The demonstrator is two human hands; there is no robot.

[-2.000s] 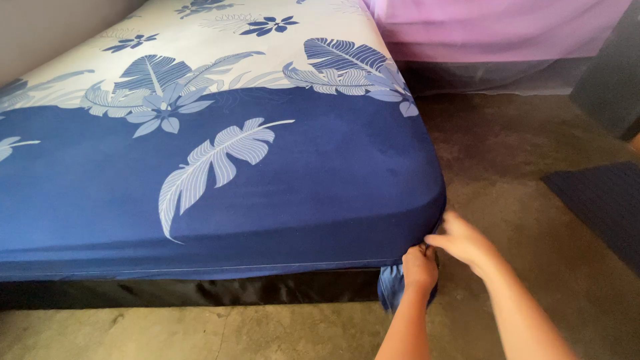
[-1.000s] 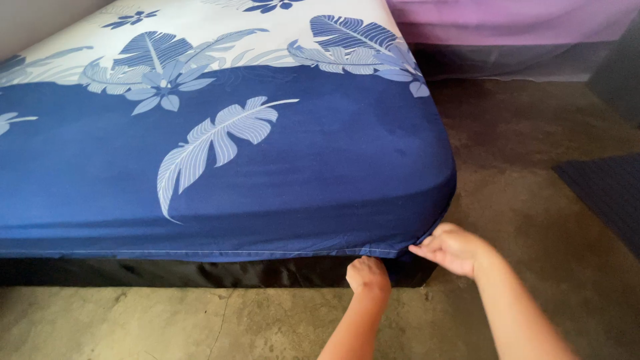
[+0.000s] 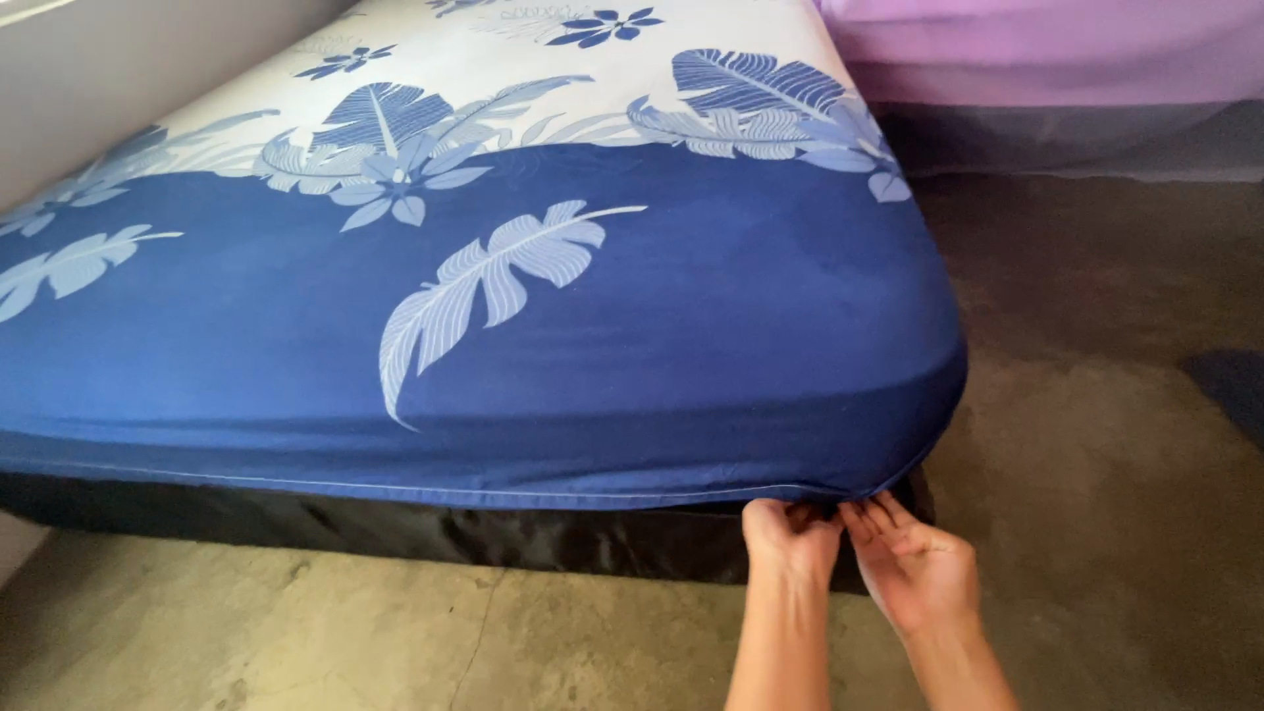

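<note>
A blue and white fitted bedsheet (image 3: pixel 691 326) with a leaf and flower print covers the mattress, its stitched hem running along the lower edge. Beneath it shows the black bed base (image 3: pixel 415 528). At the near right corner, my left hand (image 3: pixel 793 538) is at the hem with its fingertips tucked under the sheet's edge. Close beside it on the right, my right hand (image 3: pixel 913 563) has its palm turned up and its fingertips under the same edge. The sheet hides the fingertips of both hands, so their hold on the cloth cannot be made out.
Concrete floor (image 3: pixel 296 622) lies in front of the bed and to its right. Pink-purple fabric (image 3: pixel 1047 49) hangs beyond the bed at the upper right. A dark mat (image 3: pixel 1229 390) lies at the right edge. A pale wall (image 3: pixel 138 89) borders the bed on the left.
The bunched cloth that hung at the corner two seconds ago no longer hangs there. My right hand has turned palm up and moved in under the hem, and the two hands are closer together than one second ago.
</note>
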